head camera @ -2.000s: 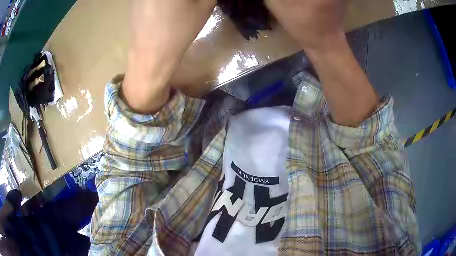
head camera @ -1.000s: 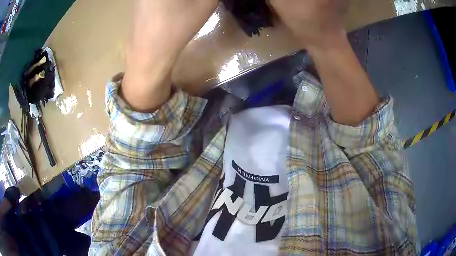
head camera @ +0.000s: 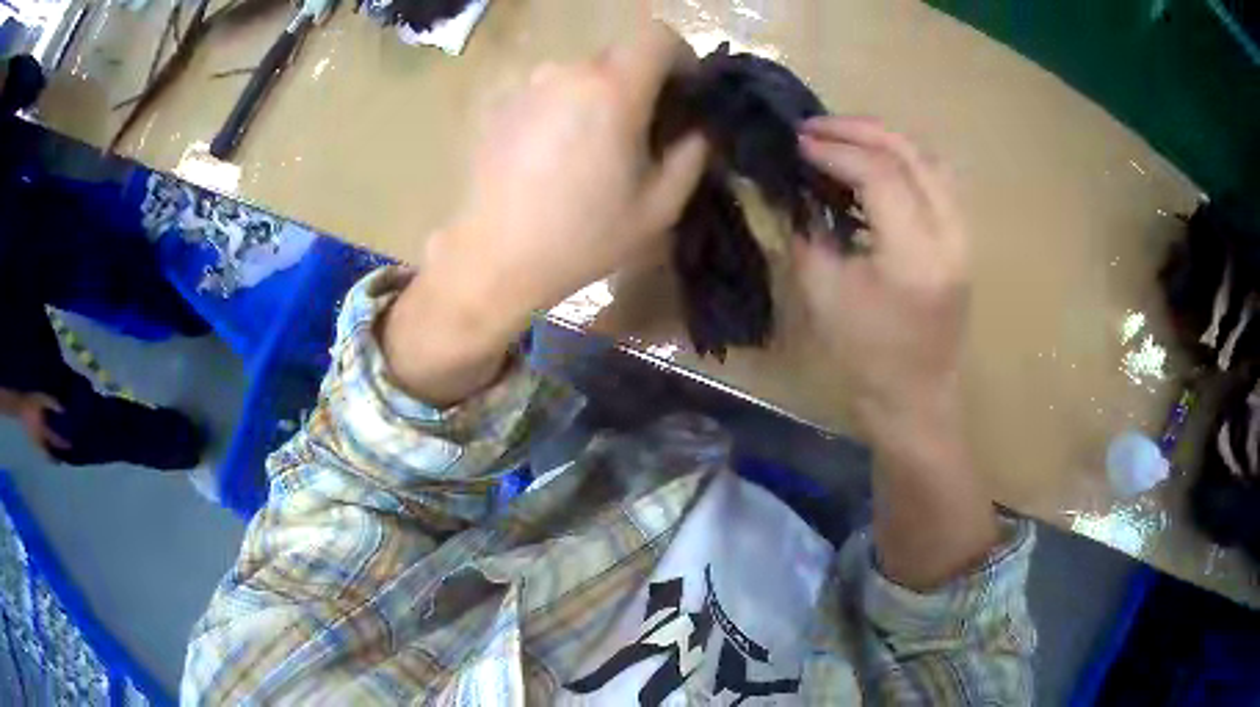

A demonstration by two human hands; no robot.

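A black shaggy figure (head camera: 726, 256) is held between my two hands above the bench top, with a tan piece showing in its middle. My left hand (head camera: 574, 166) grips its upper left side, thumb and fingers around the black material. My right hand (head camera: 884, 235) pinches its right side with the fingertips. A ragged black flap hangs down between the hands. Both hands are slightly blurred, and the fingers hide part of the figure.
A white glue bottle (head camera: 1136, 463) lies at the right beside a thin purple and yellow tube (head camera: 1179, 417). Black figures (head camera: 1230, 311) sit at the right edge. A dark-handled tool (head camera: 260, 97) lies at the upper left. Blue bins (head camera: 297, 332) and a person's hand (head camera: 35, 414) show at the left.
The view has turned, bringing the hands and the figure fully into sight. The glue bottle and the figures at the right have come into view.
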